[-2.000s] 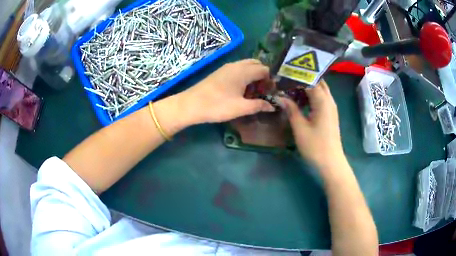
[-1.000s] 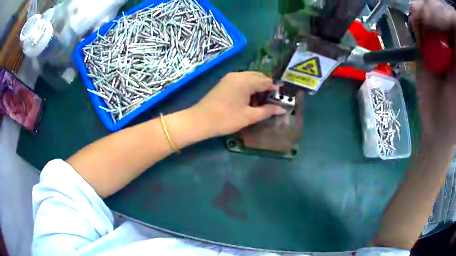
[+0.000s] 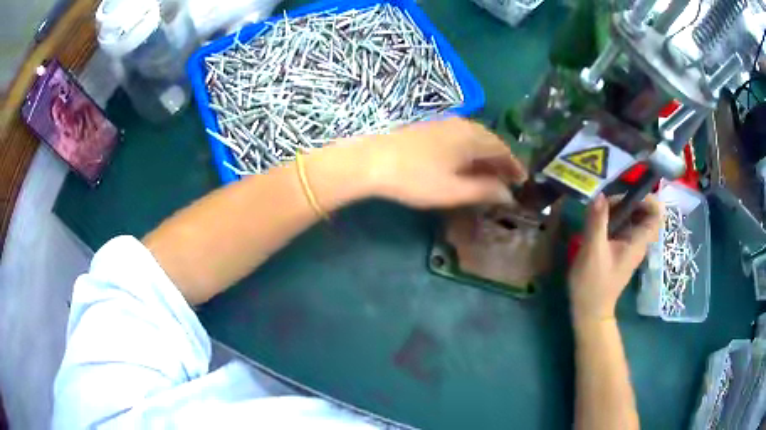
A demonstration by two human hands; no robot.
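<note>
The press base plate is brown with green edges, below the warning label. My left hand is blurred beside the press head, at the plate's back left, fingers bent. Its fingertips are partly hidden, so I cannot tell if it holds anything. My right hand is closed around the lowered press lever, right of the plate. A bit of the red knob shows at its left edge. A small shiny part shows under the press head. No metal block shows clearly.
A blue tray heaped with silver pins is behind my left forearm. A clear box of pins is right of my right hand. Clear boxes are at the lower right. A jar and phone are at the left.
The view has shifted. The lever has swung down from the right, with my right hand on it. My left hand has moved off the holed metal block, which no longer shows clearly.
</note>
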